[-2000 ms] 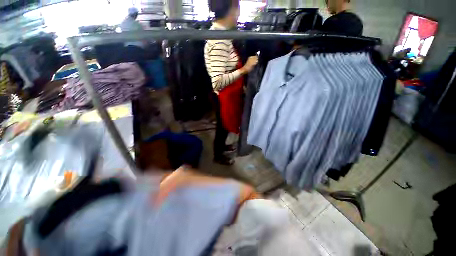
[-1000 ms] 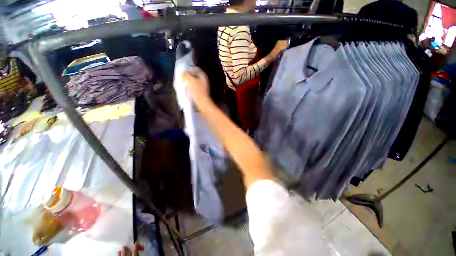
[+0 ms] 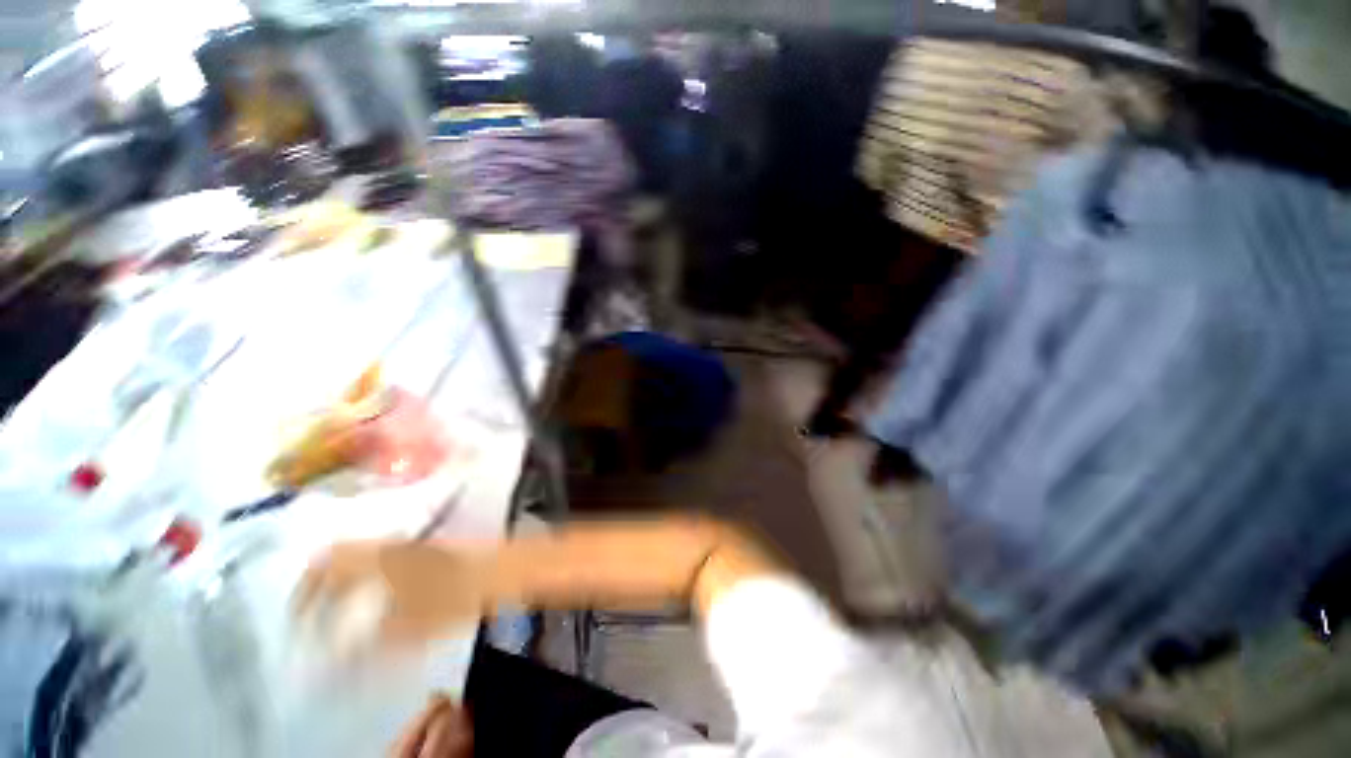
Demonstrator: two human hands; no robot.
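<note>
The view is strongly blurred. My right hand (image 3: 378, 595) is over the white table (image 3: 319, 518) at the lower left, its arm reaching across from the right. A pale patch shows at its fingers; I cannot tell if it holds anything. My left hand (image 3: 434, 729) is at the bottom edge by the table's side, mostly cut off, only fingers showing. Pale blue-grey cloth (image 3: 208, 674) lies at the table's lower left, with a dark curved shape at its left. Blue-grey shirts (image 3: 1141, 400) hang in a row on the right.
The rail's slanting grey post (image 3: 496, 319) stands beside the table edge. A pink bottle (image 3: 400, 437) and red caps lie on the table. A purple cloth pile (image 3: 541, 170) is further off. A person in a striped top (image 3: 963, 133) stands behind the shirts. A blue bundle (image 3: 667, 393) is low down.
My right hand has moved from the rail, where it held a shirt, down and left over the table. That shirt is out of it. The view has turned left and down.
</note>
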